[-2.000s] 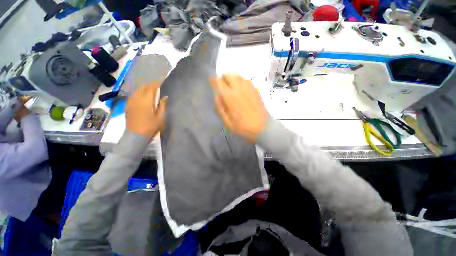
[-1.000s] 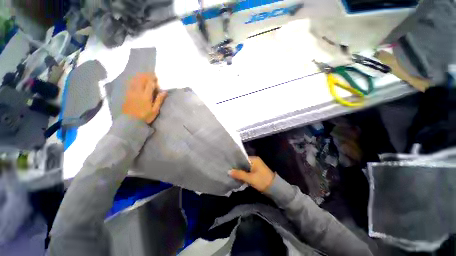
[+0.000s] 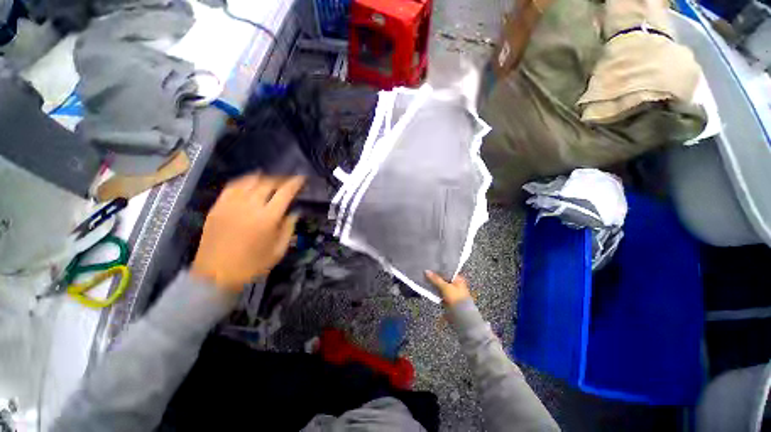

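A grey garment panel with white edges (image 3: 414,198) lies over other white-edged pieces in a low stack to the right of the machine table. My right hand (image 3: 450,291) pinches the panel's near corner between thumb and fingers. My left hand (image 3: 247,232) is in the air between the table edge and the panel, fingers apart, slightly blurred and holding nothing. What bears the stack is hidden beneath it.
Green-and-yellow-handled scissors (image 3: 100,274), a black-handled tool (image 3: 100,217) and a brown card (image 3: 144,179) lie on the white table (image 3: 63,359) at left. A blue bin (image 3: 647,321), khaki cloth (image 3: 554,110) and a red crate (image 3: 389,42) stand around the panels.
The view has swung right, from the sewing machine to the stack. My right hand has carried the panel off the table to the stack. My left hand has let go of the panel.
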